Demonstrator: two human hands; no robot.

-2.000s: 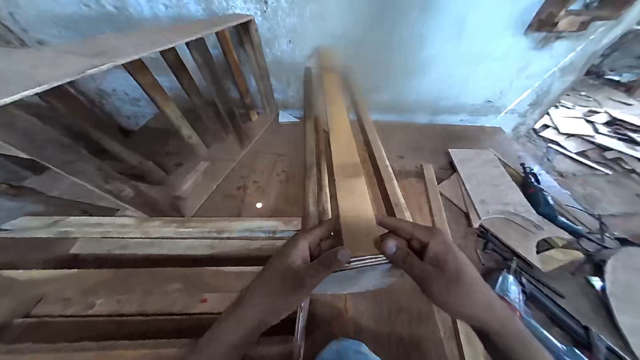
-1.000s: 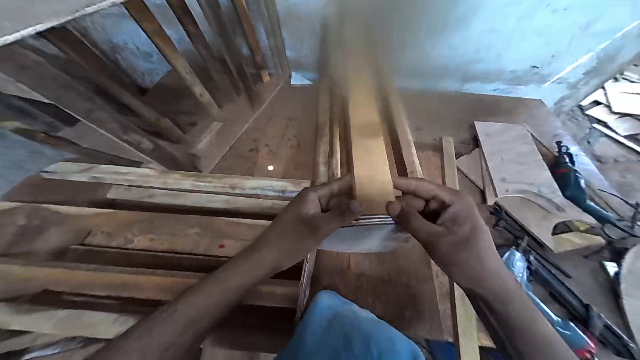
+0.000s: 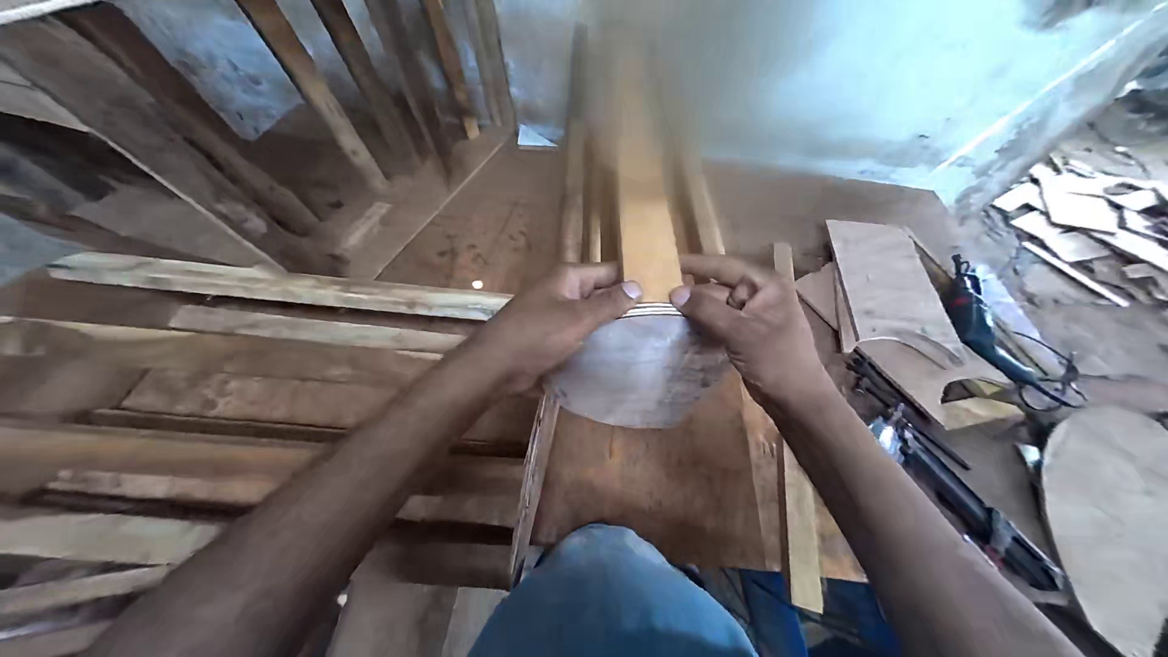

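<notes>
A long, thin wooden strip, apparently a few layers stacked, runs away from me toward the wall; its far part is blurred. My left hand pinches the near end at its left edge, thumb on top. At the right edge of the same end, my right hand grips with thumb and bent fingers. Just below the strip's end lies a pale rounded sheet on a brown wooden board; its material is unclear. Narrow wooden battens extend on both sides of the strip.
Rough timber lengths lie to the left, below a slatted wooden frame. On the right are cut plywood pieces, a corded power tool, a black bar-like tool and a rounded board. Scrap pieces lie beyond.
Both hands still hold the strip's near end. The view has tilted down, bringing more of my blue-clad knee into sight.
</notes>
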